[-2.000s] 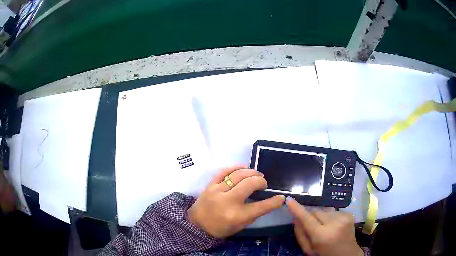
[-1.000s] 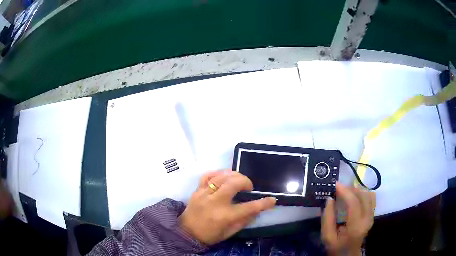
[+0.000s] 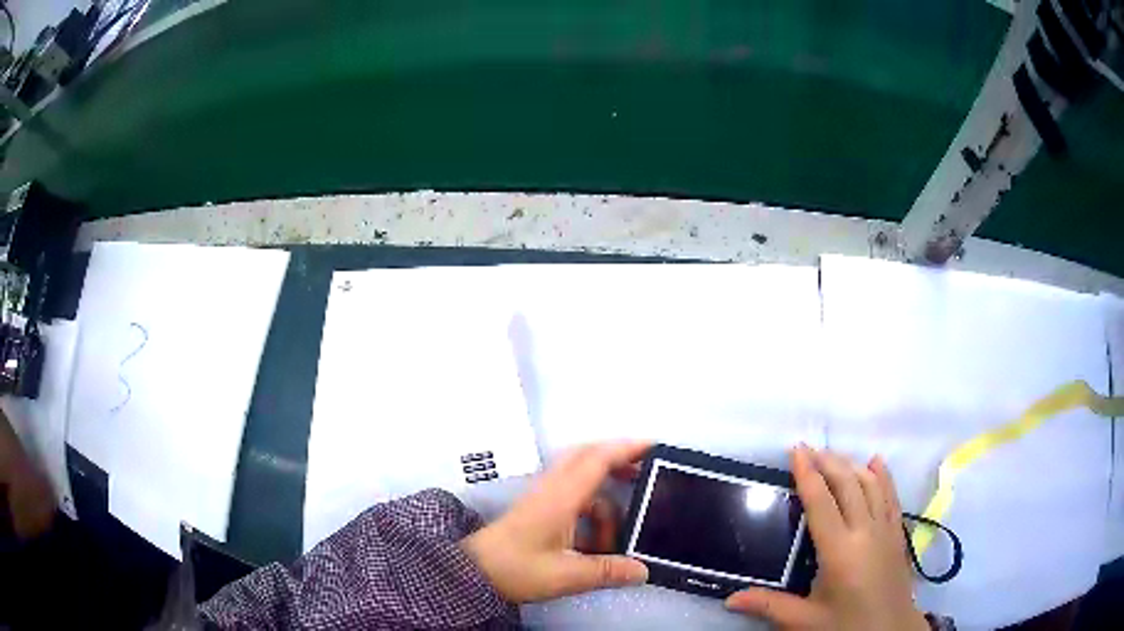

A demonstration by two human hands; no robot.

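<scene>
The black handheld device lies on or just above the white paper, its dark screen with a white border facing up. My left hand grips its left end, thumb at the lower left corner. My right hand grips its right end and covers the keypad. The black wrist strap loops out at the right of my right hand. Small black labels sit in short rows on the paper, left of my left hand.
A green conveyor belt runs behind pale chipped edging. A post with black tape strips stands at upper right. A yellow strip lies at right. Another person's hand shows at the left edge. White paper lies left.
My right hand has moved from the device's lower edge to hold its right end, over the keypad. My left hand has shifted to the left end. The camera view has tilted upward.
</scene>
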